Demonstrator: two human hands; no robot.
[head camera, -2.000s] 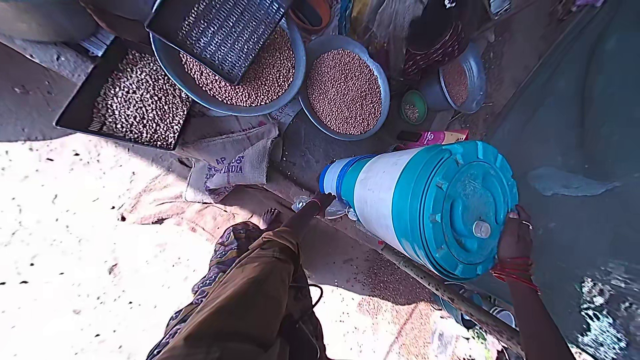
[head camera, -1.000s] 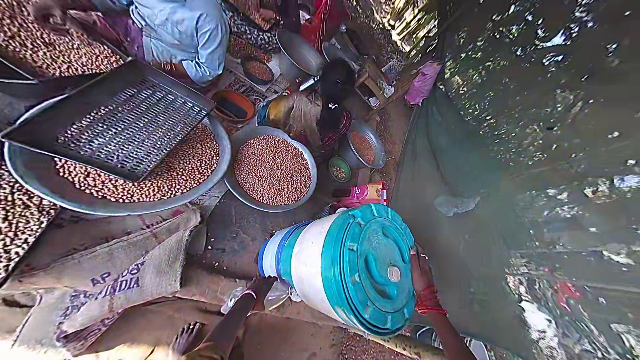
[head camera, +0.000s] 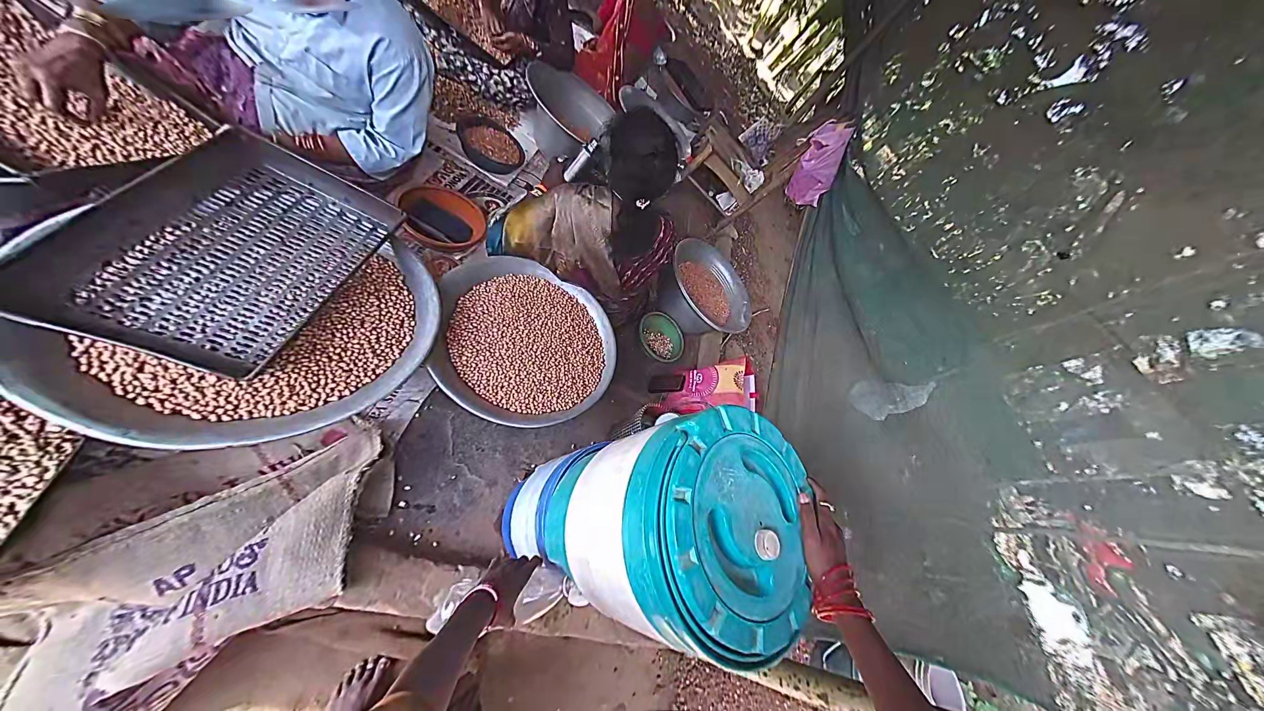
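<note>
A large teal and white plastic water cooler jug (head camera: 612, 538) with a round teal screw lid (head camera: 736, 538) stands low in the centre, its lid toward me. My right hand (head camera: 822, 533) lies against the lid's right rim, fingers along the edge, with red threads at the wrist. My left hand (head camera: 509, 588) is at the jug's lower left side near its narrow blue-banded part. Its fingertips are partly out of sight, so its grip cannot be told. Crumpled clear plastic (head camera: 541, 592) lies beside the left hand.
A metal basin of nuts (head camera: 523, 341) and a larger basin (head camera: 425, 306) under a slotted metal tray (head camera: 227, 257) lie left. A printed jute sack (head camera: 247, 573) is lower left. People sit beyond. Green netting (head camera: 889, 444) hangs right.
The view has swung a lot, bringing seated people and more netting into sight. Both hands stay at the jug throughout.
</note>
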